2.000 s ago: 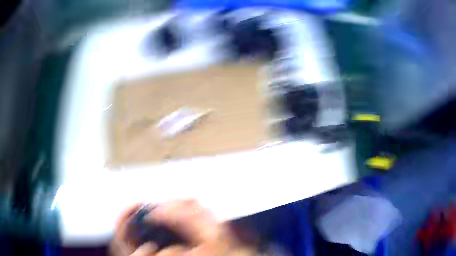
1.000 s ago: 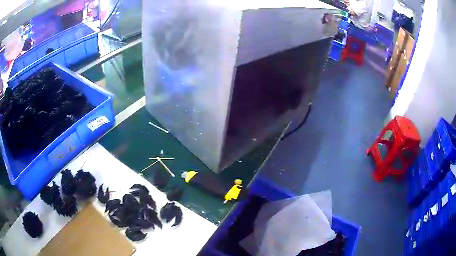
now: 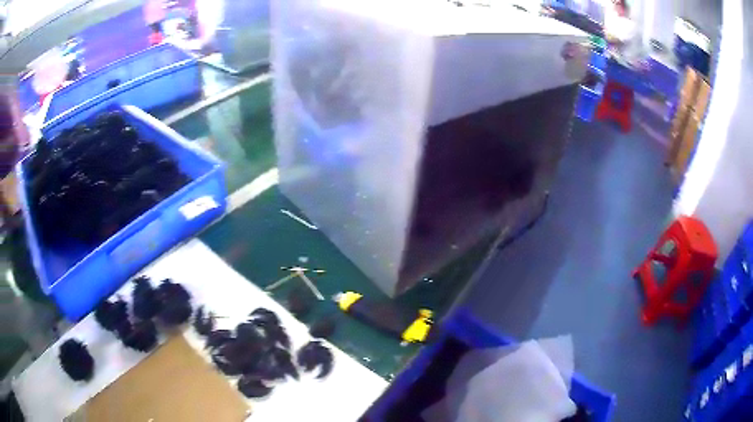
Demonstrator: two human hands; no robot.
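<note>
Neither of my hands is in the picture. A loose pile of black petal pieces [image 3: 254,350] lies on the white board [image 3: 330,398] at the lower left. Several fuller black flower heads [image 3: 144,309] stand in a cluster at the board's far edge. One rounder black flower head [image 3: 77,359] lies apart to their left. The brown cardboard sheet [image 3: 165,386] is cut off by the bottom edge. The picture is slightly blurred.
A blue crate of black pieces [image 3: 124,255] stands beyond the board. A large grey box [image 3: 355,140] stands on the green bench, near thin sticks [image 3: 310,283] and a yellow-and-black tool [image 3: 380,319]. A blue bin [image 3: 596,399] and red stool [image 3: 679,268] are at the right.
Two seconds ago one hand holding a dark piece showed at the bottom; it is gone now. The view has swung right to the grey box, then slightly back left in the last second.
</note>
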